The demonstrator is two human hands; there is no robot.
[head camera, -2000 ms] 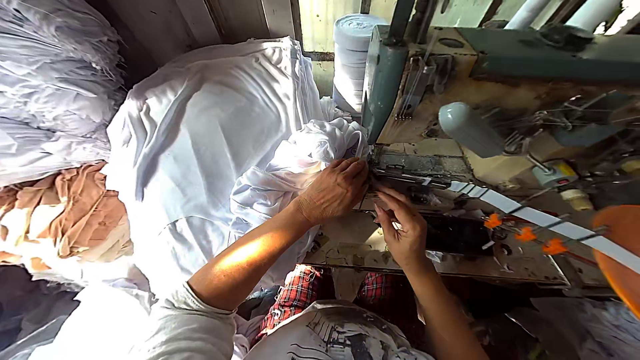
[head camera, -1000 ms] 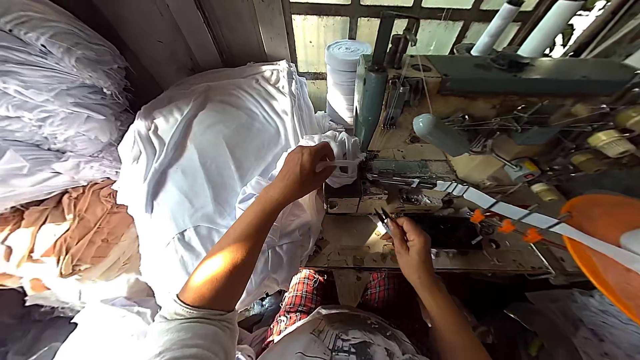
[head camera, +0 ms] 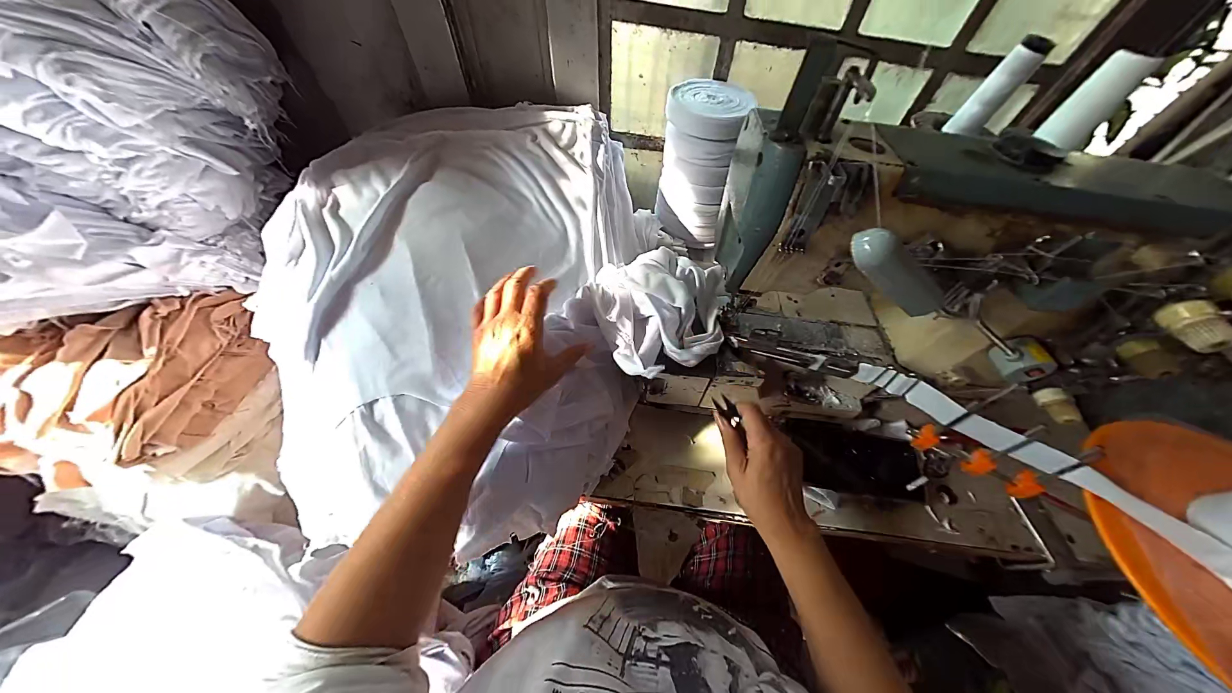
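Note:
My left hand (head camera: 515,342) is spread, palm down, over a large draped pile of white fabric (head camera: 433,250); whether it touches the cloth I cannot tell. My right hand (head camera: 763,462) holds a small dark pointed tool (head camera: 726,412), perhaps thread snips, above the front edge of the industrial sewing machine (head camera: 760,212). Between my hands and farther back, a bunched white knit piece (head camera: 659,313) lies against the machine's needle area. A white fabric strip (head camera: 1001,423) runs through metal guides from the right toward that area.
A stacked roll of white strip (head camera: 707,159) stands behind the machine. White cloth (head camera: 125,144) and orange-brown cloth (head camera: 164,375) are heaped at left. An orange basin (head camera: 1155,481) is at far right. Orange clips (head camera: 978,463), thread cones (head camera: 1001,85) and a hanging grey-green lamp-like part (head camera: 895,269) surround the machine.
My left hand has left the bunched white cloth near the needle area and moved left over the big pile, fingers now spread. My right hand has drawn back from the needle area with the tool.

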